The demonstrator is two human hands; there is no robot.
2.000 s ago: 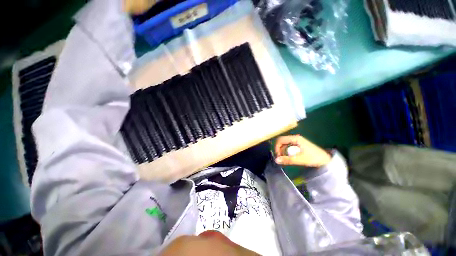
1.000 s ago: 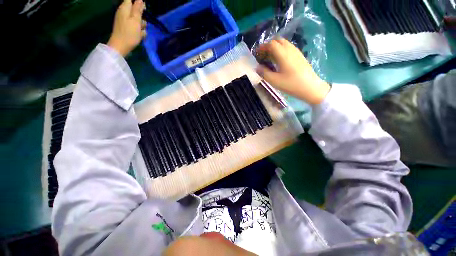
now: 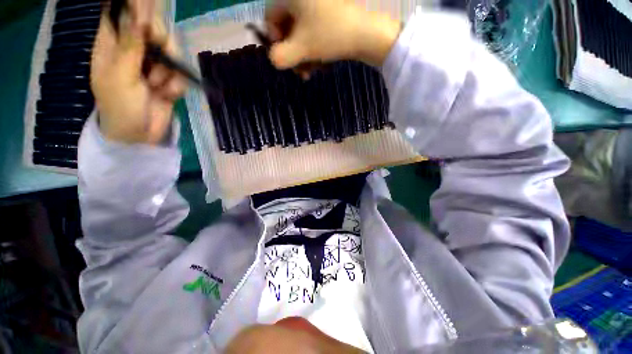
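Observation:
My left hand [image 3: 135, 76] is at the upper left, blurred, holding long black parts [image 3: 170, 61] that stick out between its fingers. My right hand [image 3: 326, 34] is above the row, its fingertips closed on a small dark fitting [image 3: 258, 32]. Below the hands, several long black strips [image 3: 277, 104] lie side by side on the ribbed cream lining sheet [image 3: 312, 162]. The upper ends of the middle strips are hidden behind my right hand.
Another sheet with black strips [image 3: 62, 90] lies at the left on the teal-green bench [image 3: 28, 183]. A clear plastic bag [image 3: 509, 31] is at the upper right, beside a stack of lined sheets with strips [image 3: 596, 72]. Blue crates [image 3: 599, 297] stand at the lower right.
My left hand has come back from beside the blue bin with black parts in it. My right hand has moved left from the bag to above the strips. The blue bin has left the view.

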